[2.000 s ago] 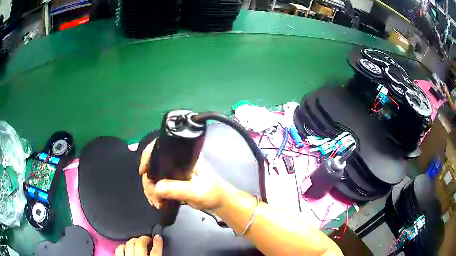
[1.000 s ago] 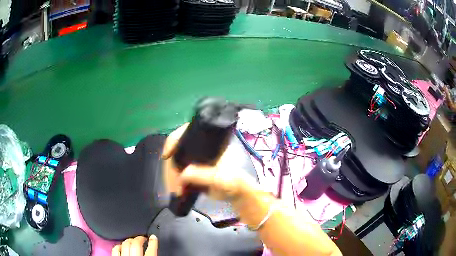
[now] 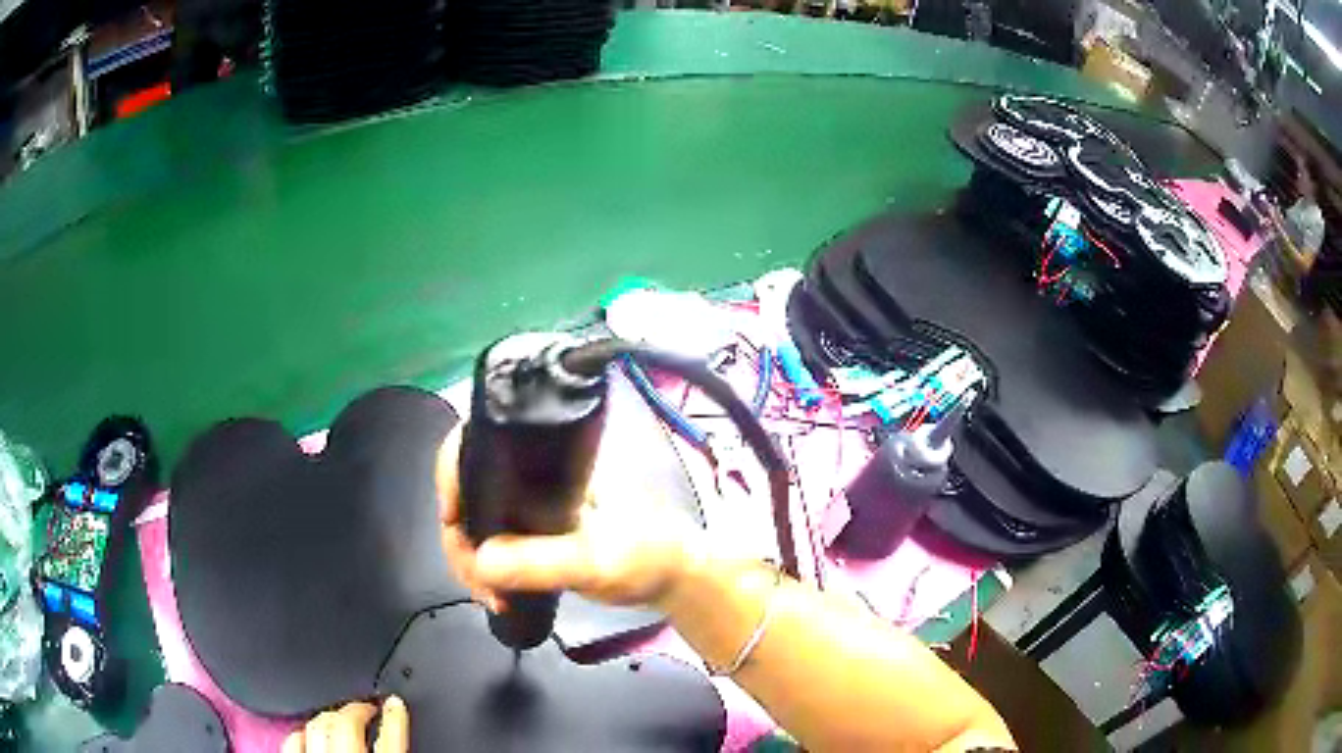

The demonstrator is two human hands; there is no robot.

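Note:
My right hand (image 3: 589,566) is closed around the black electric screwdriver (image 3: 530,456), held upright with its cord bending off to the right. Its thin bit points down at the back cover (image 3: 618,706), a matte black lobed plate with small screw holes; whether the tip touches is hard to tell. My left hand (image 3: 350,730) is at the bottom edge, partly cut off, its fingers resting at the cover's left side. The large black drum pad body (image 3: 309,544) lies beneath on the pink mat (image 3: 165,589).
An open speaker unit (image 3: 77,552) and clear plastic bag (image 3: 18,589) are at the left. Stacked pads (image 3: 1016,338), a dark squeeze bottle (image 3: 890,493), wires and blue-handled cutters (image 3: 662,405) are at the right. More black stacks (image 3: 353,59) stand at the back.
The screwdriver first swung up and right off the cover's left edge, then came back left and down over the cover's middle. The whole view has shifted, so the bench things appear further left.

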